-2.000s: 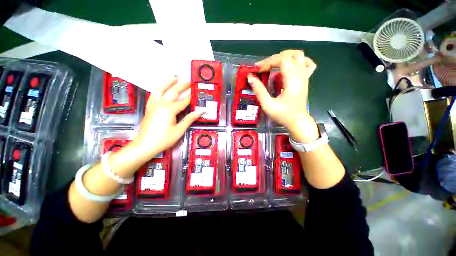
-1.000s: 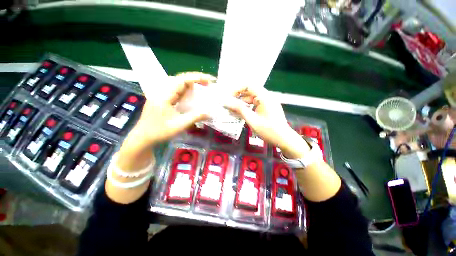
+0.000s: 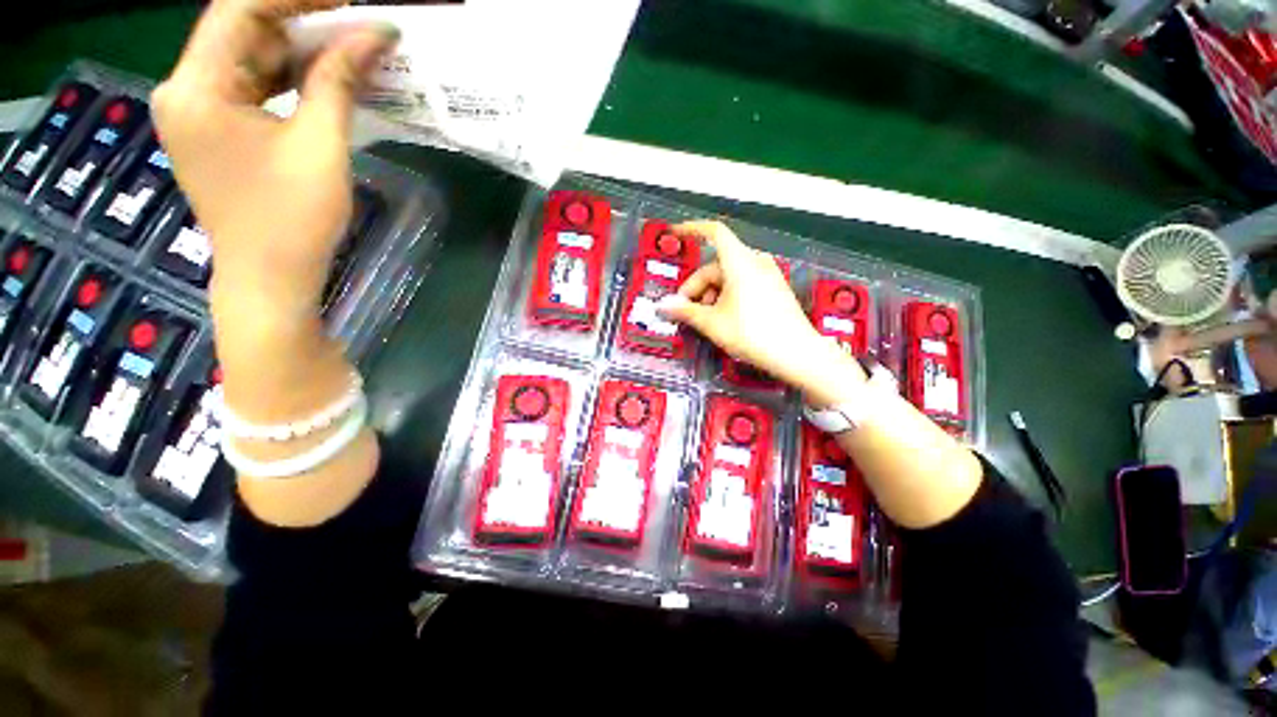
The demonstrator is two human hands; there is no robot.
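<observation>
My left hand (image 3: pixel 273 154) is raised at the upper left and grips a white label sheet (image 3: pixel 518 70) with rows of small print. My right hand (image 3: pixel 735 301) is over the upper row of the clear blister tray (image 3: pixel 462 560), fingertips at a red device (image 3: pixel 656 287), second from the left. Its thumb and fingers are close together at the device's pale label area; whether a label is between them I cannot tell. Other red devices lie in both rows of pockets, one partly hidden under my right hand and wrist.
A tray of black devices (image 3: pixel 119 385) lies at the left. Tweezers (image 3: pixel 1036 462), a pink-edged smartphone (image 3: pixel 1150 530) and a small round fan (image 3: pixel 1176 275) are at the right. A green conveyor belt (image 3: pixel 868 126) with a pale rail (image 3: pixel 840 206) runs behind the tray.
My hands have moved apart. The left has gone up and left with the sheet; the right has moved down to the upper row of red devices. The view has also shifted.
</observation>
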